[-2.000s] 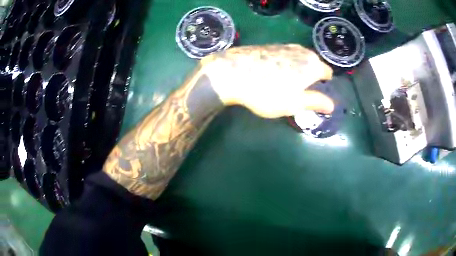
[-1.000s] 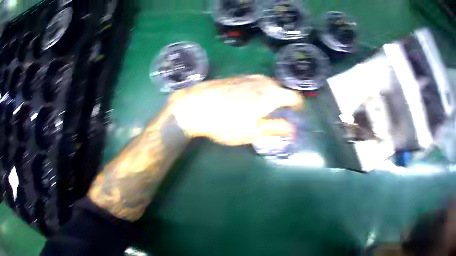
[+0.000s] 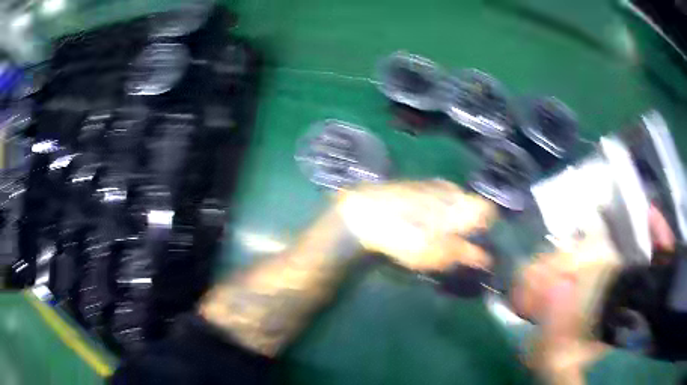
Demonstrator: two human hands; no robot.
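Note:
The frame is strongly blurred. My left hand (image 3: 422, 222) reaches in from the lower left, its fingers on a dark round unit (image 3: 465, 280) on the green bench. The unit is partly hidden under the fingers. My right hand (image 3: 554, 289) is at the right, just beside the unit and in front of the feeder. A thick black object (image 3: 648, 308) shows against its right side, cut off by the frame edge; blur hides whether the hand grips it. A black unit with a pale ring (image 3: 343, 154) stands beyond my left wrist.
Several ringed black units (image 3: 478, 101) stand in a group beyond my hands. The white-and-grey screw feeder (image 3: 576, 199) is at the right, partly covered by my right hand. Black blister trays (image 3: 151, 188) fill the left side. A yellow line (image 3: 68, 331) runs at the lower left.
My right hand and the black object have come in from the right. The view has shifted, so bench items appear lower and further right. My left hand stays on the dark unit.

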